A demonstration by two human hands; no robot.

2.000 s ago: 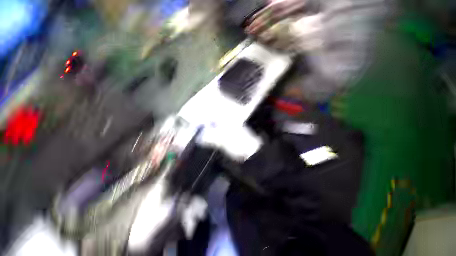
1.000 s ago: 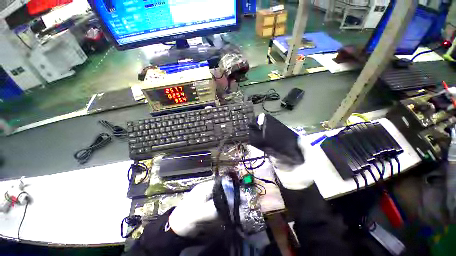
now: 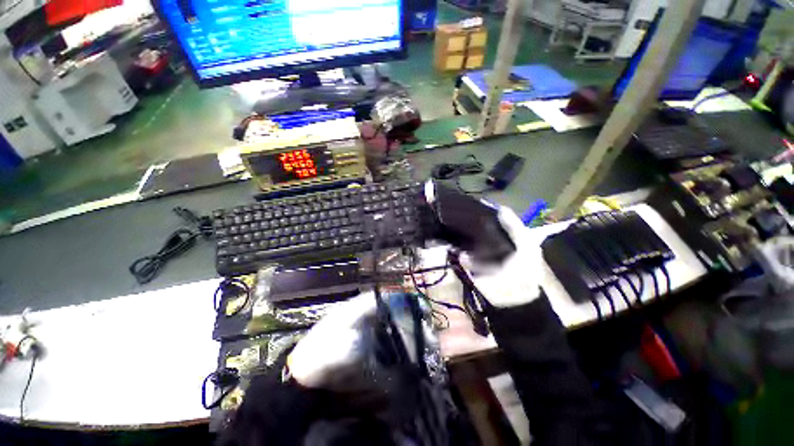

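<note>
My right hand (image 3: 515,272), in a white glove, holds a black power adapter (image 3: 470,225) at the keyboard's right end; it is blurred. A dark cable (image 3: 472,300) hangs below it. My left hand (image 3: 335,348), in a white glove, is over the front of the taped test fixture (image 3: 261,335). Its fingers are on a bundled black cord (image 3: 405,327), with a blue patch beside it; the exact grip is blurred. Another black adapter (image 3: 315,282) lies in the fixture's rear bay.
A black keyboard (image 3: 305,225) lies behind the fixture, then a power meter (image 3: 300,164) with red digits and a monitor (image 3: 296,35). Several adapters (image 3: 609,253) lie side by side at right, cables over the edge. A slanted post (image 3: 609,131) stands behind them. Connector clips (image 3: 19,347) lie far left.
The camera view has steadied since the earliest frame. In the last second the meter digits and monitor window changed, and the green button at the fixture's right went out of sight. Both hands keep their holds.
</note>
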